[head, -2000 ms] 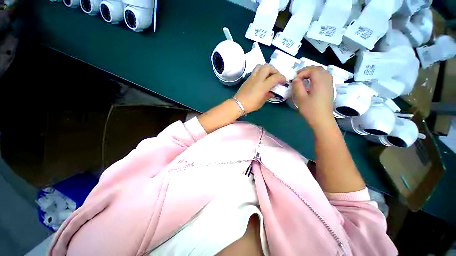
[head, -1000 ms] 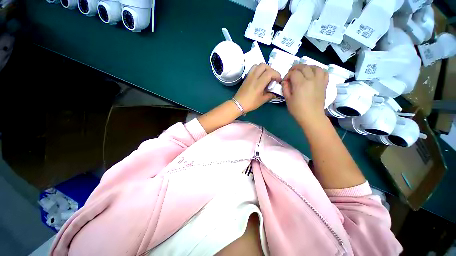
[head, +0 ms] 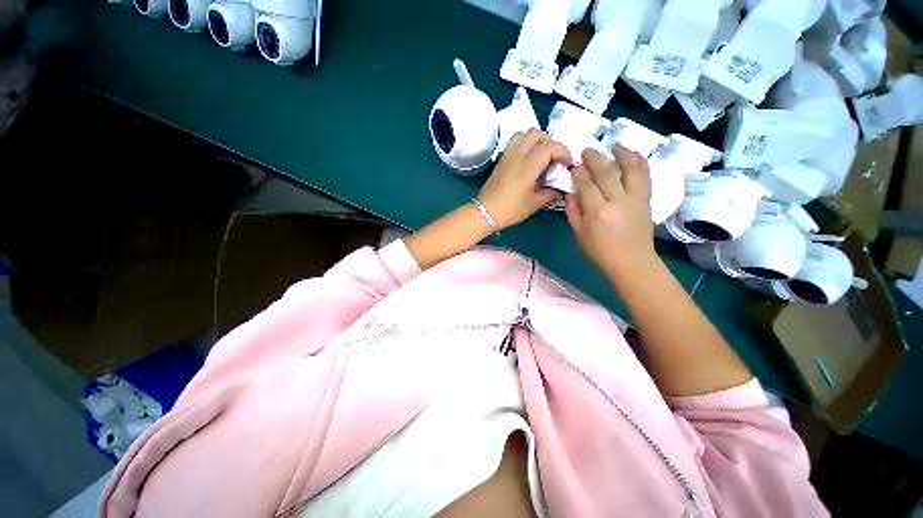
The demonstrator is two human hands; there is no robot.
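Observation:
My left hand [head: 522, 182] grips the edge of a white camera's bracket [head: 558, 177] on the bench. My right hand [head: 610, 207] lies over the same camera from the right, fingers bent on the bracket; whether it holds a small part is hidden. Most of this camera is covered by my hands. A white camera [head: 465, 128] with a black lens and a raised antenna stands just left of my hands. Another white bracket [head: 579, 125] lies right behind my fingers.
Cameras with QR labels [head: 745, 69] are piled at the back right. More cameras [head: 772, 246] lie right of my hands. A shallow carton [head: 810, 349] holds a thin teal stick. A camera row [head: 282, 38] stands back left on the green mat [head: 374, 91]. A blue bin [head: 180, 376] is at lower left.
My right hand has come down from a pinch above the bracket onto it, and its fingers are now more spread. My left hand has barely moved.

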